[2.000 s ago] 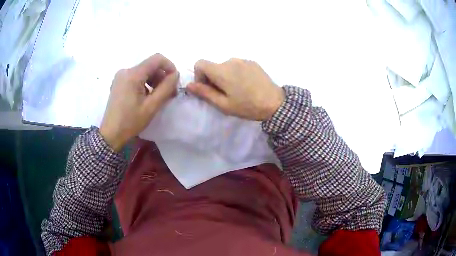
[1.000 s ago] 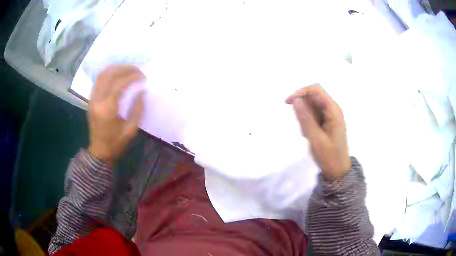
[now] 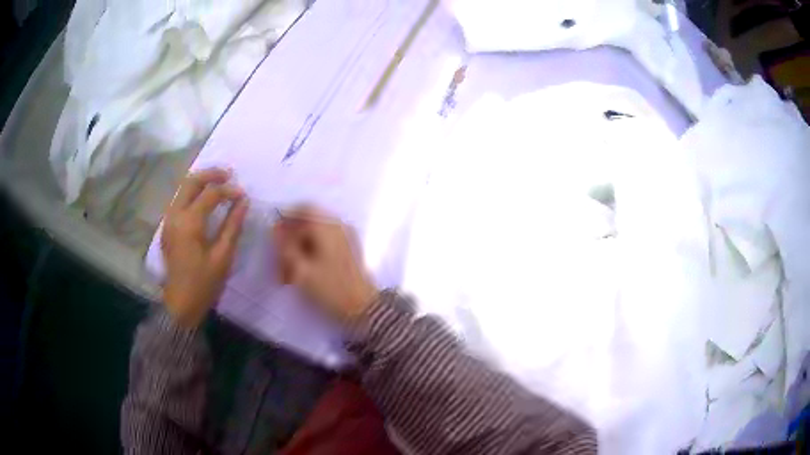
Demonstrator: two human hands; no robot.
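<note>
My left hand [image 3: 202, 244] is over the lilac tabletop [image 3: 337, 160] near its left front corner, thumb and fingers curved towards each other. My right hand [image 3: 321, 265] is just right of it, fingers bent and blurred. A small dark line shows at the right fingertips, too blurred to name. Whether either hand holds anything cannot be told. The large bright white garment [image 3: 533, 267] lies right of both hands, its detail washed out by glare, with a dark mark near its top.
Crumpled white garments [image 3: 133, 80] lie in a pale tray-like container [image 3: 89, 249] at the left. More white garments [image 3: 746, 267] are heaped at the right, and another white piece [image 3: 551, 27] lies at the back. A brownish strip [image 3: 400, 58] and pen-like marks show on the tabletop.
The view has shifted left. My right hand has moved from over the white garment to beside my left hand. The white garment no longer shows between the hands or over the apron.
</note>
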